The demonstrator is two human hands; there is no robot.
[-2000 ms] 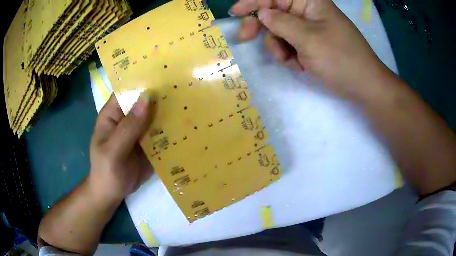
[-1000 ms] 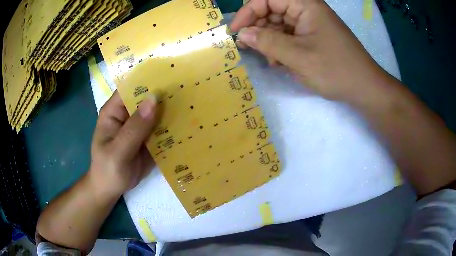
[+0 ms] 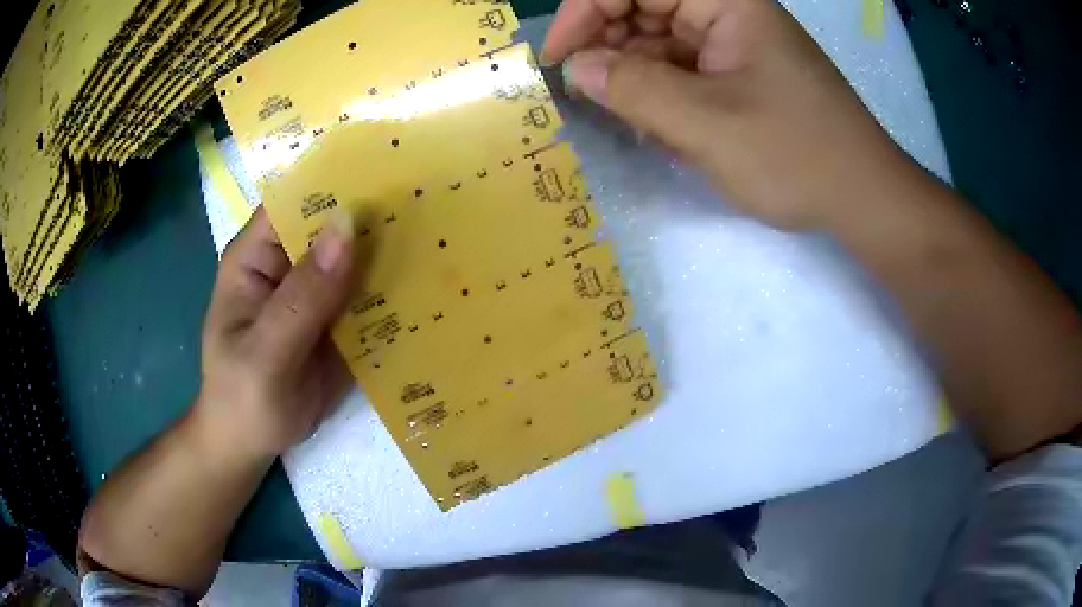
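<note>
A yellow PCB panel (image 3: 475, 273) with black print, small holes and a notched right edge is held tilted above the white foam pad (image 3: 783, 344). My left hand (image 3: 279, 320) grips its left edge, thumb on top and fingers underneath. My right hand (image 3: 712, 107) is at the panel's upper right edge, thumb and index finger close together by a notch. Whether a small component is between those fingertips cannot be made out. The panel's top end is cut off by the picture's edge.
Stacked yellow panels (image 3: 166, 71) stand at the upper left on the green mat (image 3: 131, 344). A black ribbed rack (image 3: 36, 415) is at the far left. Loose black bits (image 3: 1003, 59) lie at the upper right. Yellow tape strips (image 3: 624, 500) sit on the pad's edges.
My right hand has come from the upper right, away from the panel, to its notched edge. The panel has shifted slightly in my left hand's grip, most recently a little to the left.
</note>
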